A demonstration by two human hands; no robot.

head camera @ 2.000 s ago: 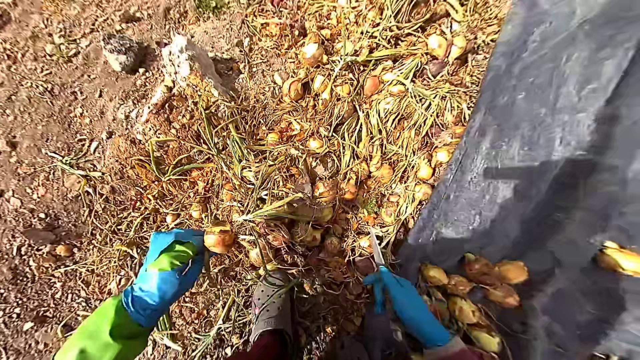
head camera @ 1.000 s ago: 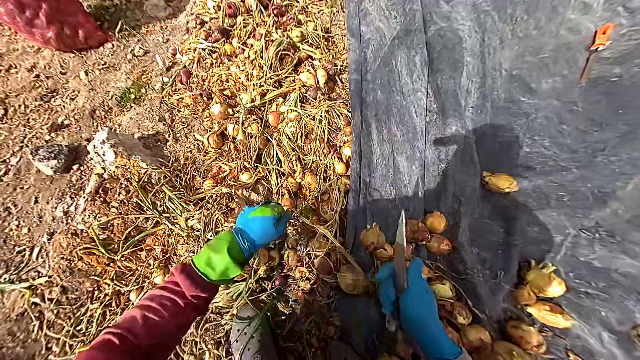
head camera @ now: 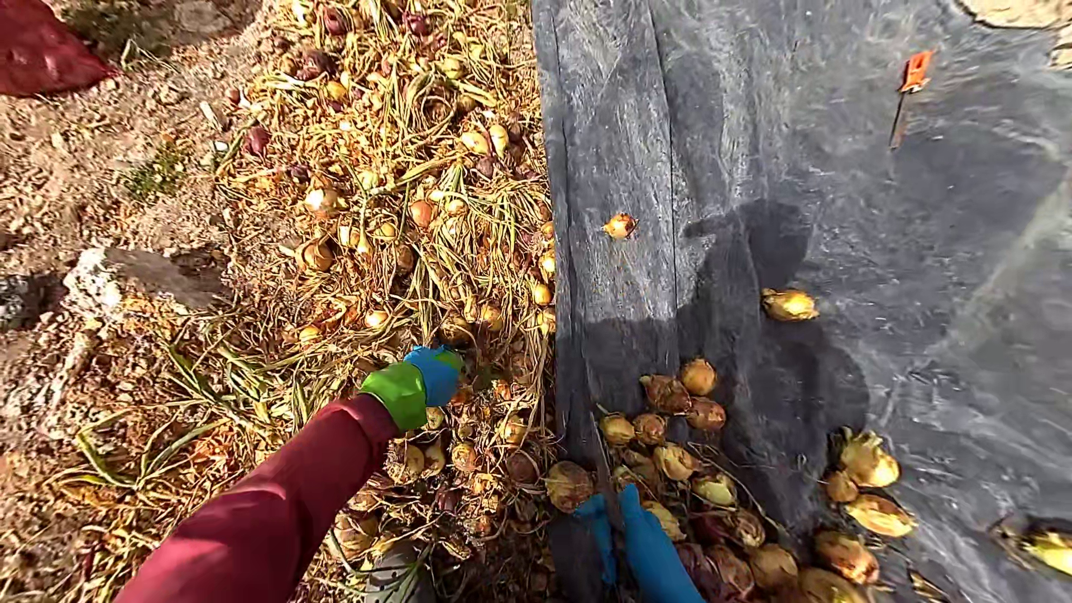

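Observation:
My left hand, in a blue and green glove, reaches down into the dried onion tops; its fingertips are hidden, so a hold cannot be seen. My right hand, blue-gloved, is at the bottom centre, closed around a knife whose blade points up and away. Several trimmed onions lie on the dark tarp just beyond and right of that hand. Between the hands, at the tarp's edge, sits a larger onion. Onions with long dry stalks cover the ground around and beyond my left hand.
A lone onion and a yellow one lie farther up the dark tarp. An orange-handled blade lies at the upper right. Pale rock and a red mesh sack are at left; a shoe is below.
A single onion now lies on the upper tarp near its left edge, where none showed a second ago. My left hand, which held an onion two seconds ago, is now down among the stalks.

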